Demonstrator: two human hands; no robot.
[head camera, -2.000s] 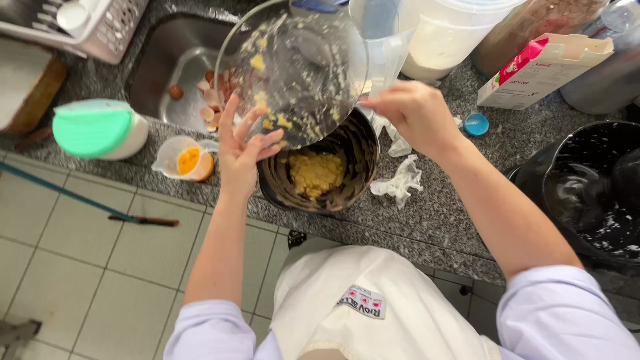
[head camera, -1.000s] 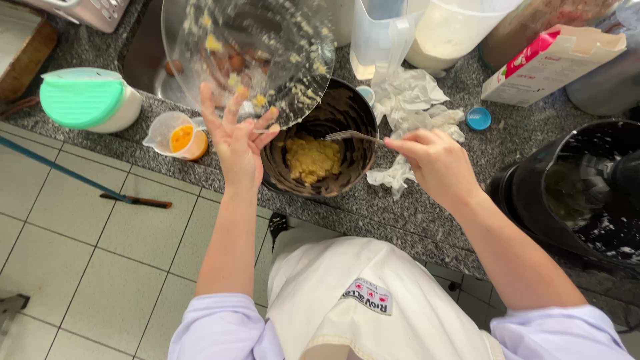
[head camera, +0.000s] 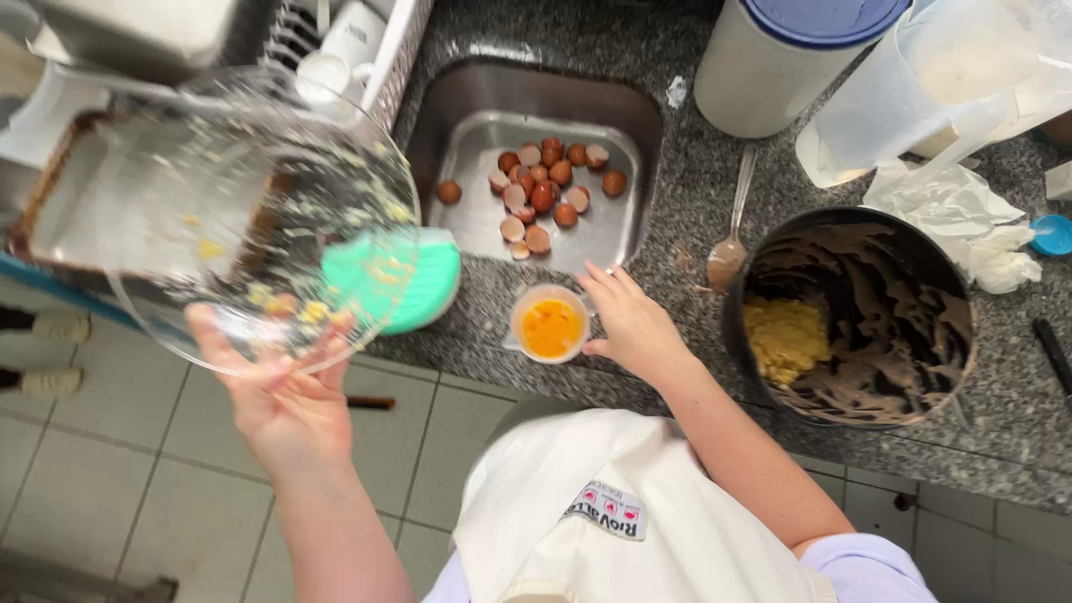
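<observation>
My left hand (head camera: 289, 402) holds up a large clear bowl (head camera: 368, 285) smeared with yellow bits, its fingers under the near side. My right hand (head camera: 632, 322) is at a small clear cup (head camera: 550, 356) of orange egg yolk; its fingers are by the handle, and whether they grip it I cannot tell. To the right of that hand stands a dark pot (head camera: 963, 335) with brown mixture on its walls and a yellow mash (head camera: 785, 342) at its left side. A spoon (head camera: 727, 264) coated in brown lies against the counter beside the pot.
Several brown eggshells (head camera: 543, 197) lie in the steel sink (head camera: 641, 167). Left are a green-lidded container (head camera: 431, 280), a used baking pan (head camera: 50, 184) and a dish rack (head camera: 402, 67). At the right are a blue-lidded container (head camera: 745, 84), a clear pitcher (head camera: 854, 126), crumpled white wrap (head camera: 938, 201) and a blue cap (head camera: 1051, 235). A person's shoes (head camera: 63, 327) stand at the far left.
The clear bowl in my left hand has moved left, away from the pot. My right hand has let go of the utensil it held over the pot and moved to the yolk cup. The view has shifted left.
</observation>
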